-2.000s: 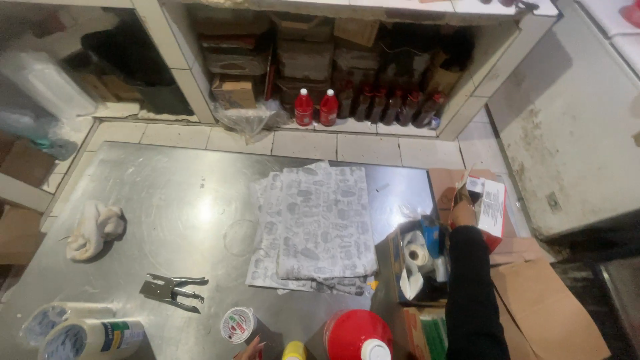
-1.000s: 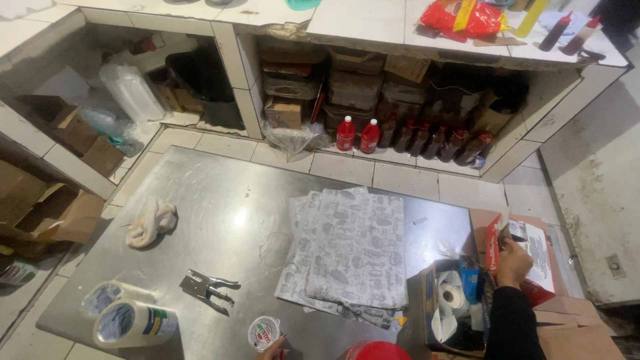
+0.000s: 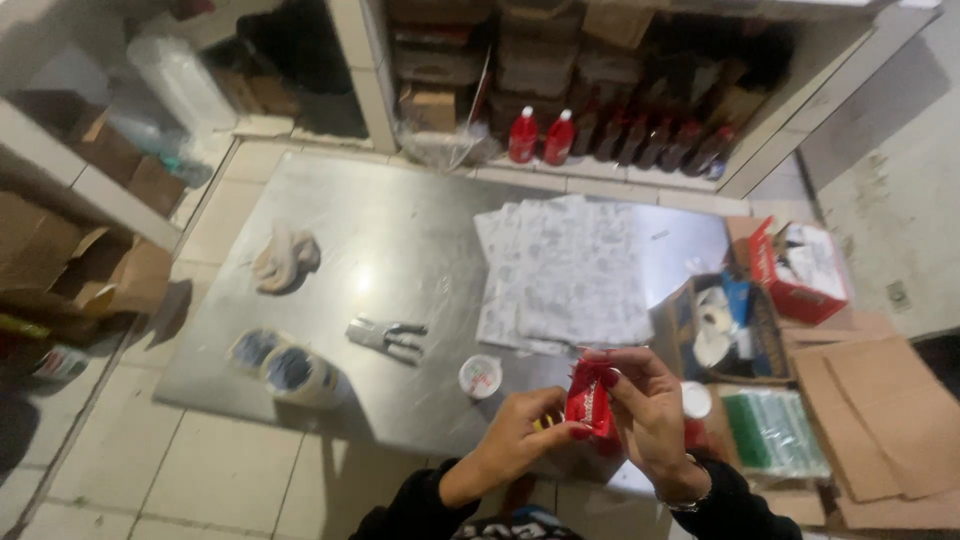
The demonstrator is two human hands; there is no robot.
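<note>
Both my hands hold red sachets (image 3: pixel 589 403) over the near edge of the steel table (image 3: pixel 405 225). My left hand (image 3: pixel 521 431) pinches the lower left side; my right hand (image 3: pixel 649 412) grips the top and right side. Just left of them stands a small cup with a printed lid (image 3: pixel 480 376). Beyond my hands lie patterned paper sheets (image 3: pixel 566 274). A metal stapler-like hand tool (image 3: pixel 386 337) rests farther left. Partly behind my right hand is a red container with a white cap (image 3: pixel 696 401). An open red box (image 3: pixel 802 274) holding packets stands at the right.
Clear tape rolls (image 3: pixel 300 371) and a crumpled cloth (image 3: pixel 285 261) are on the table's left side. At the right are a box with paper rolls (image 3: pixel 765 337), a green-and-clear plastic pack (image 3: pixel 776 433) and cardboard sheets (image 3: pixel 892 412). Red bottles (image 3: pixel 523 136) stand on the low shelf.
My right hand has come back from the red box to the near side of the table, beside my left hand. The red sachets are now between both hands.
</note>
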